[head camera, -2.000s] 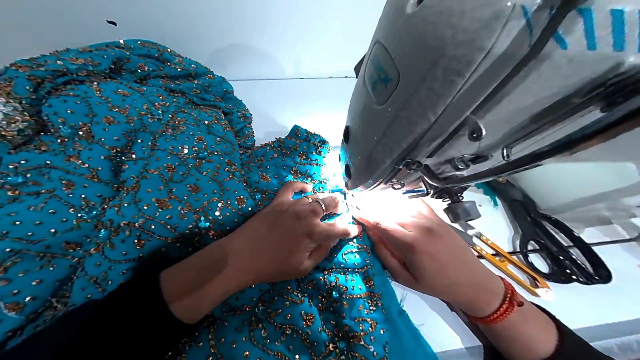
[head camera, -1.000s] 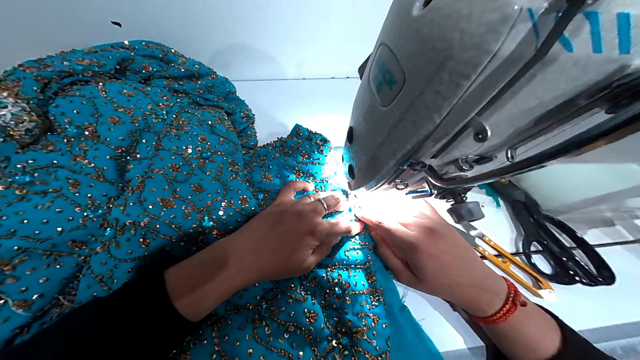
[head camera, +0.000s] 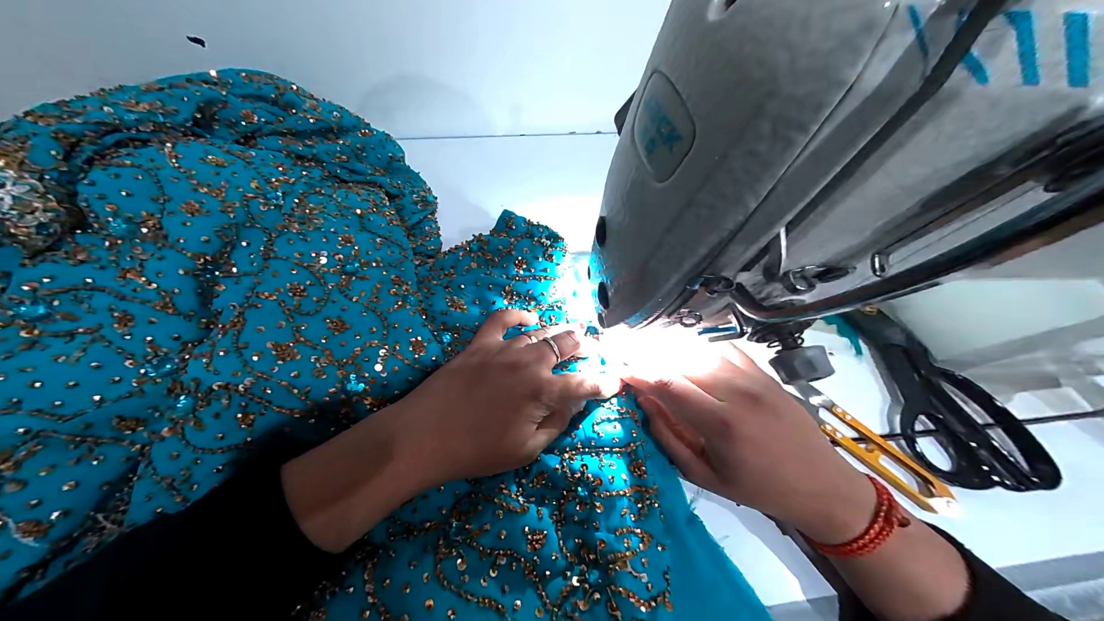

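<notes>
Teal fabric (head camera: 285, 293) with gold beads and sequins spreads from the left edge to beneath the head of a sewing machine (head camera: 742, 155). My left hand (head camera: 517, 397), with a ring on one finger, presses on the beaded fabric just left of the needle area. My right hand (head camera: 733, 423), a red bracelet (head camera: 871, 526) at its wrist, grips the fabric's plain edge with its fingertips close to the left hand's. Bright lamp glare hides the needle, the presser foot and part of the fingertips.
Black-handled scissors (head camera: 966, 423) and yellow-handled thread snips (head camera: 888, 457) lie on the white table (head camera: 483, 164) right of my right hand. The machine head overhangs the upper right. A small dark scrap (head camera: 197, 40) rests at the upper left.
</notes>
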